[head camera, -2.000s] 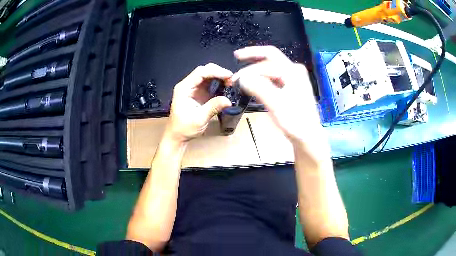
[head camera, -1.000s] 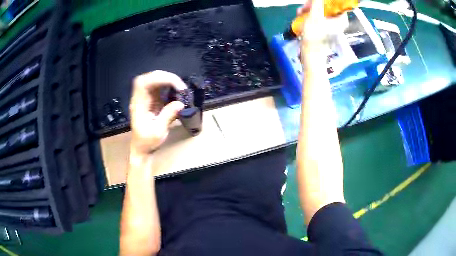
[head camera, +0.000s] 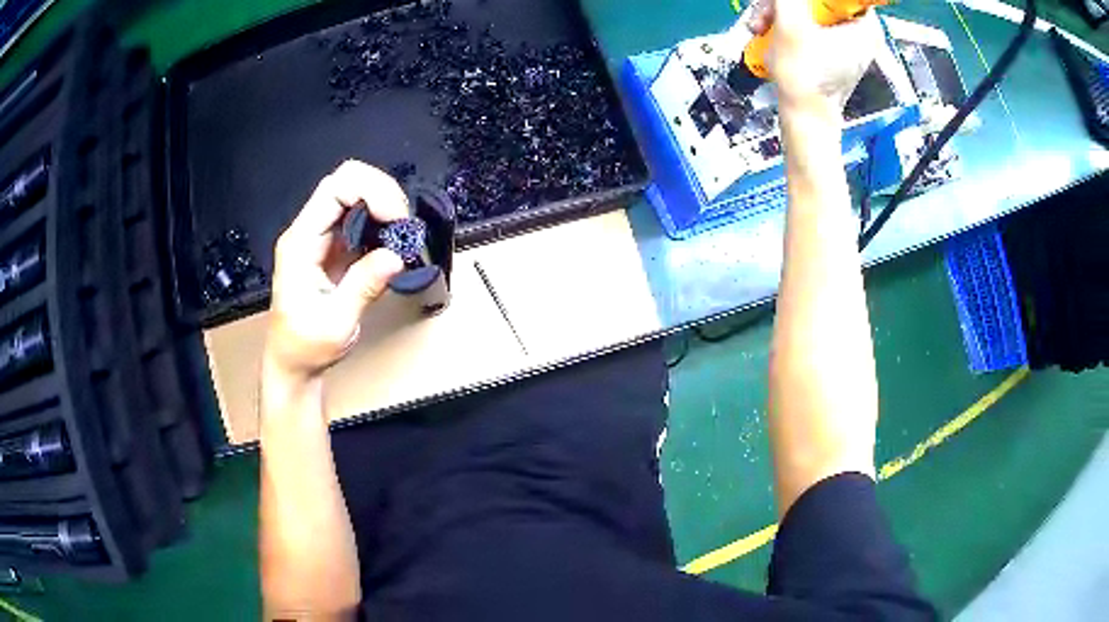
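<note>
My left hand holds a black tubular housing over the cardboard pad. A small round detailed insert shows at the housing's open end, between my thumb and fingers. My right hand grips the orange electric screwdriver above the white-grey screw feeder. The driver's tip is not clearly visible, and I cannot tell whether it touches the feeder. No screw can be made out.
The black parts tray holds many small loose black parts and a few larger ones. Foam rack trays with black housings stand at the left. The feeder sits in a blue tray. A black cable curves at the right.
My right hand has left the housing, taken hold of the orange screwdriver and moved over the feeder. My left hand still holds the housing. The whole view has shifted and tilted.
</note>
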